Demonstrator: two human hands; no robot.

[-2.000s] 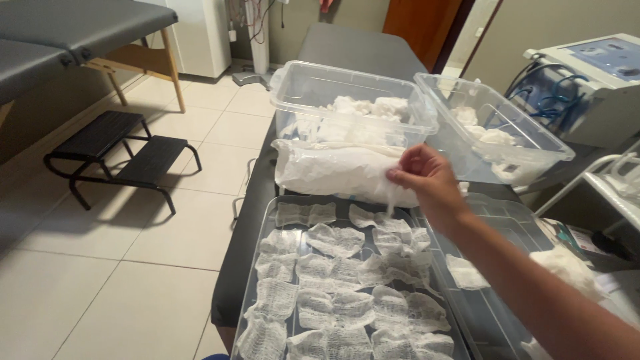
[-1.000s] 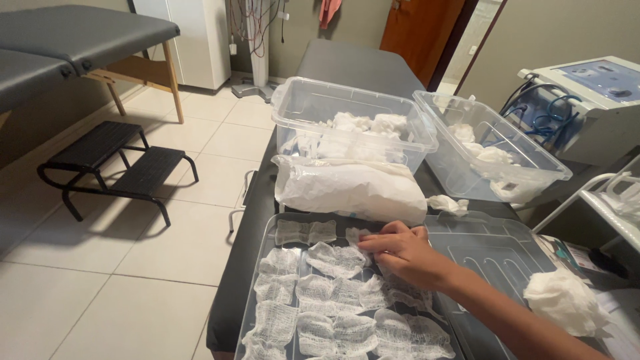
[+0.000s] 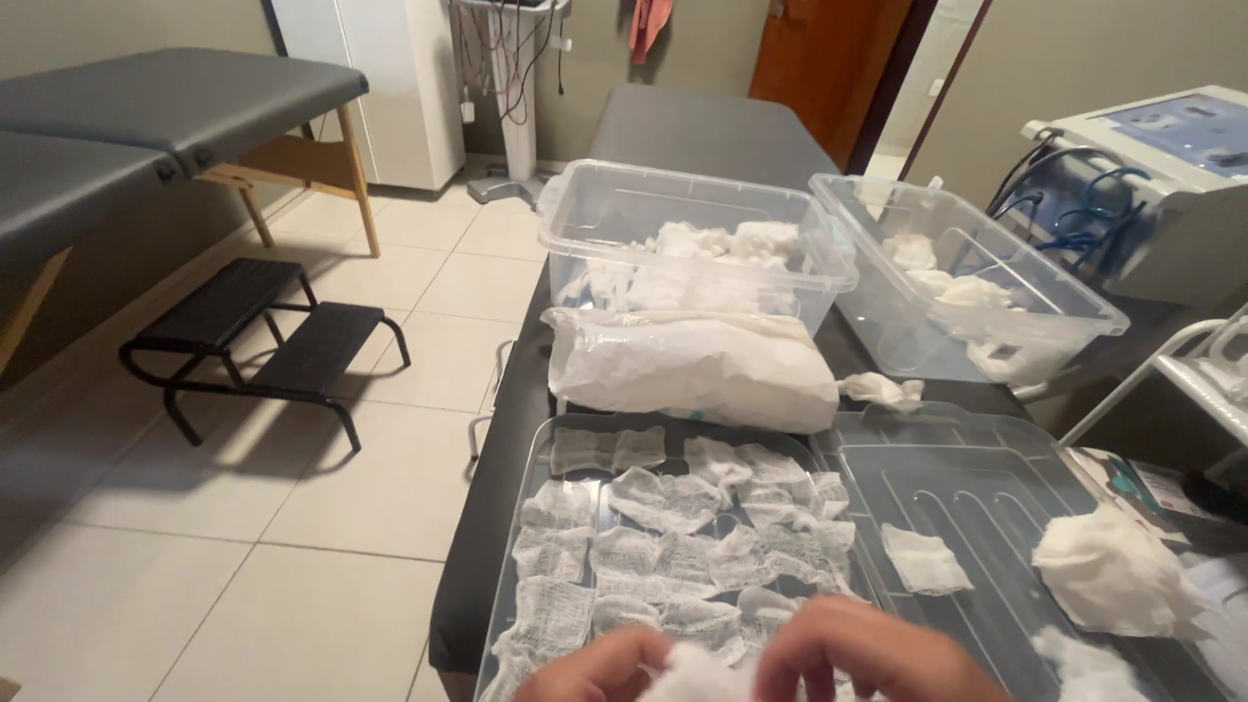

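Note:
Both hands are low at the bottom edge, above the near part of a clear plastic lid. My left hand and my right hand hold a piece of white gauze between them, partly cut off by the frame. Rows of thin gauze pieces lie spread on the lid. On a second clear lid to the right are a folded gauze square and a white wad. A plastic-wrapped white roll lies behind the first lid.
Two clear plastic bins with white gauze inside stand behind the roll on a dark padded table. A machine with blue hoses is at the right. A black step stool and another padded table are at the left.
My right hand has drawn back from the far rows of gauze to the near edge. My left hand has come into view, and a white gauze piece now shows between both hands.

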